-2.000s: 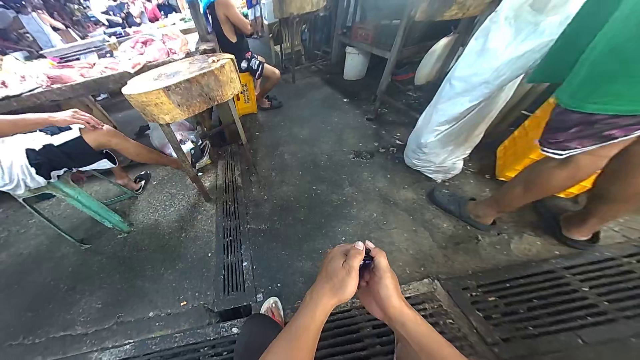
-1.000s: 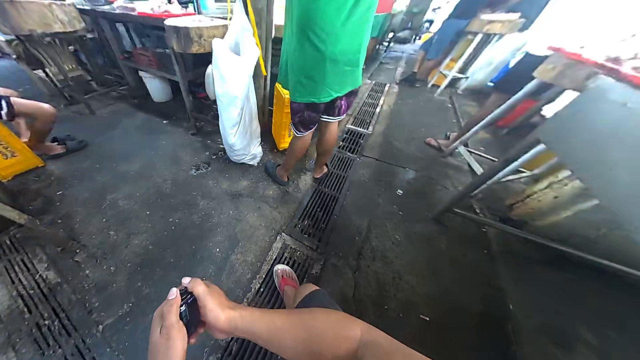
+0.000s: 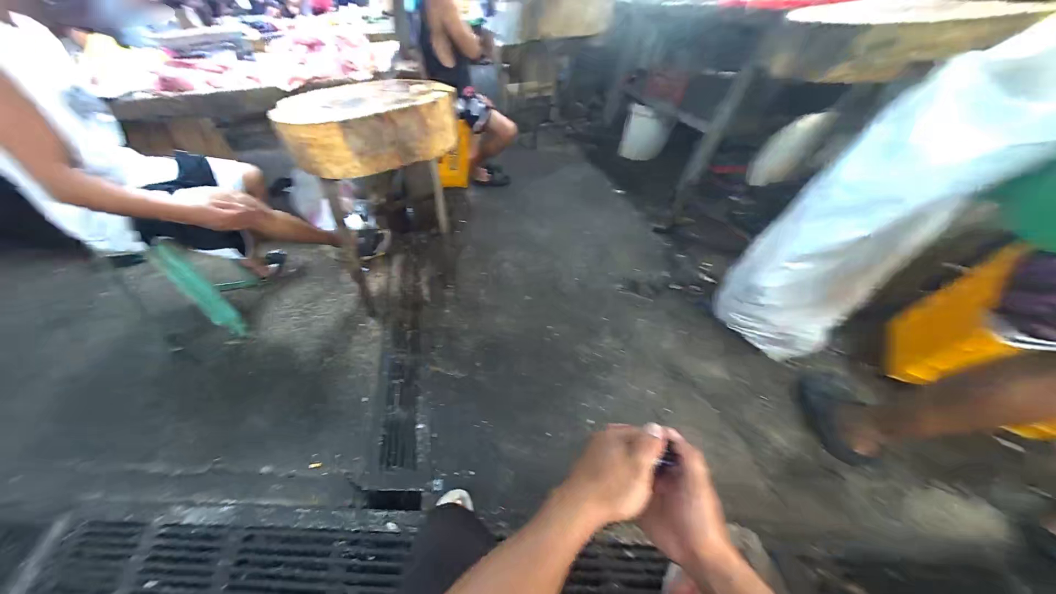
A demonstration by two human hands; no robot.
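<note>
My left hand (image 3: 619, 472) and my right hand (image 3: 683, 503) are cupped together at the lower centre, in front of my knees. Between them sits a small dark object (image 3: 667, 455), mostly covered by the fingers and thumbs, so its kind is not plain. The fingers of both hands close around it. Below the hands lies the dark, wet floor, with a metal drain grate beneath my forearms.
A thick round wooden chopping block (image 3: 367, 132) on legs stands ahead left, beside a seated person on a green stool (image 3: 194, 285). Raw meat (image 3: 272, 62) covers a counter behind. At right are a tall white sack (image 3: 866, 206), a yellow crate (image 3: 949, 322) and a standing person's leg.
The view has swung strongly right and then back left. My hands stay together around the small dark object throughout.
</note>
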